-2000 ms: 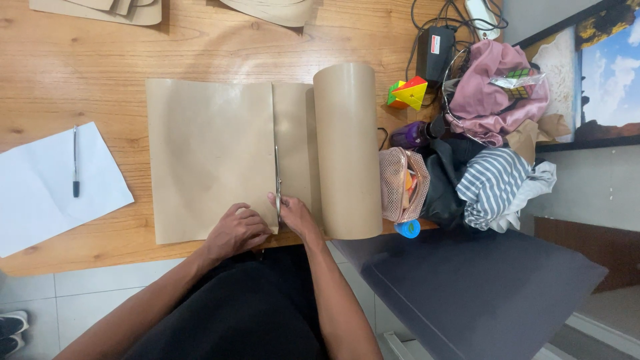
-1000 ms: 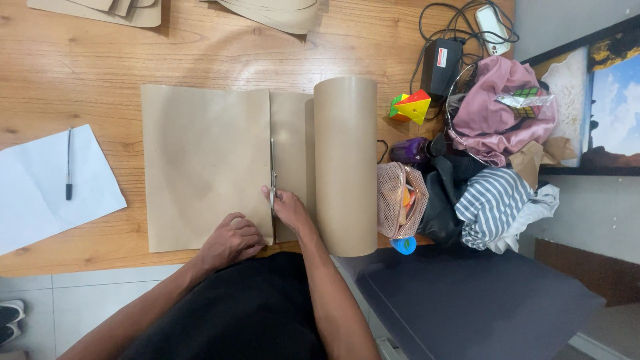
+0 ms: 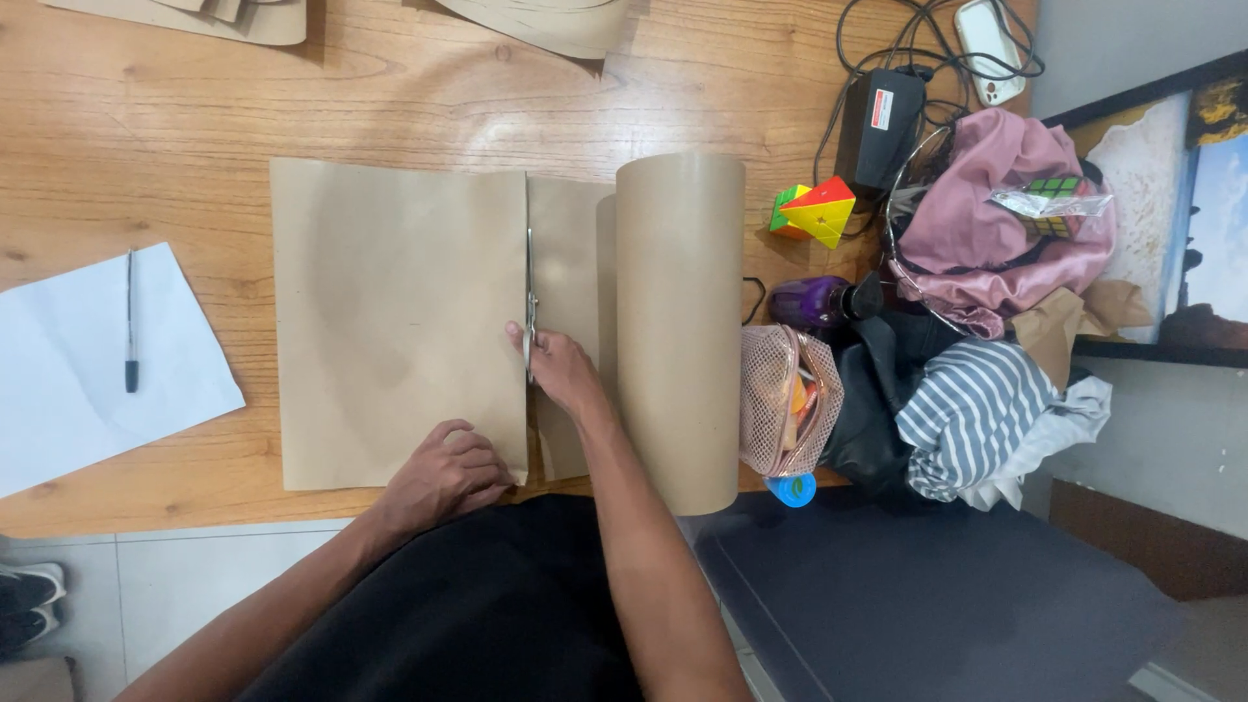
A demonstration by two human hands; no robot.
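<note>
A sheet of brown kraft paper [image 3: 400, 292] lies on the wooden table, its right part running beneath a thick upright-lying roll of brown paper [image 3: 680, 331]. My right hand [image 3: 558, 366] grips metal scissors [image 3: 530, 302], whose blades point away from me along a straight cut line in the paper. The cut is parted from the near edge up to the scissors. My left hand [image 3: 453, 468] rests on the near right corner of the left piece, fingers curled; whether it pinches the edge is hidden.
White paper [image 3: 58, 351] with a pen [image 3: 131, 331] lies left. Brown paper pieces [image 3: 263, 21] sit at the far edge. Right of the roll are a puzzle cube [image 3: 819, 210], a purple bottle [image 3: 809, 302], a mesh pouch [image 3: 765, 390], a black adapter [image 3: 880, 122] and bundled cloths [image 3: 975, 409].
My right hand and the scissors have moved away from me along the paper, and the cut behind them is longer. My left hand has stayed near the paper's near edge.
</note>
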